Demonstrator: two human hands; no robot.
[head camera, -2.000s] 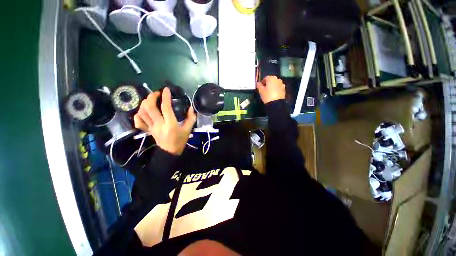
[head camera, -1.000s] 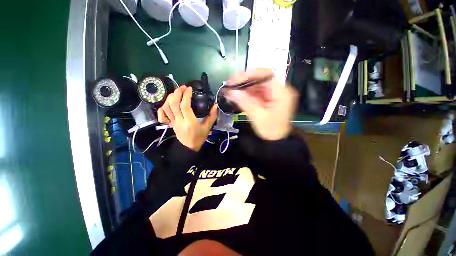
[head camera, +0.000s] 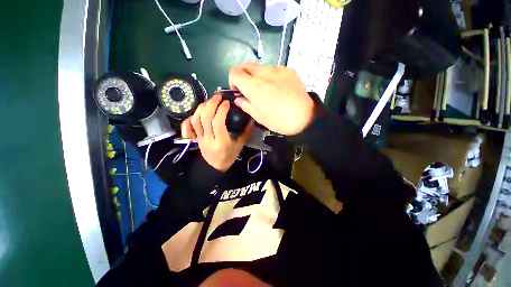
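A camera with a black rounded front (head camera: 238, 119) stands at the bench's front edge. My left hand (head camera: 210, 133) is closed round its left side. My right hand (head camera: 273, 100) is over its top and right, fingers pinched together at the camera front. A thin dark tool (head camera: 227, 91) shows only in part at those fingertips; the rest is hidden. Left of my hands stand two cameras with LED ring faces, one at the far left (head camera: 115, 96) and one nearer (head camera: 178, 96). The camera that stood to the right is mostly hidden behind my right hand.
White camera bases (head camera: 282, 11) with thin cables lie on the green bench at the back. A white keyboard (head camera: 315, 47) stands right of them, with a yellow ring (head camera: 338, 2) at its far end. A metal edge (head camera: 73, 134) borders the left. Cartons (head camera: 442, 218) with camera parts are lower right.
My right hand came from the dark pad at the right, with a thin dark tool, onto the camera front. My left hand stays on the camera. The view has shifted.
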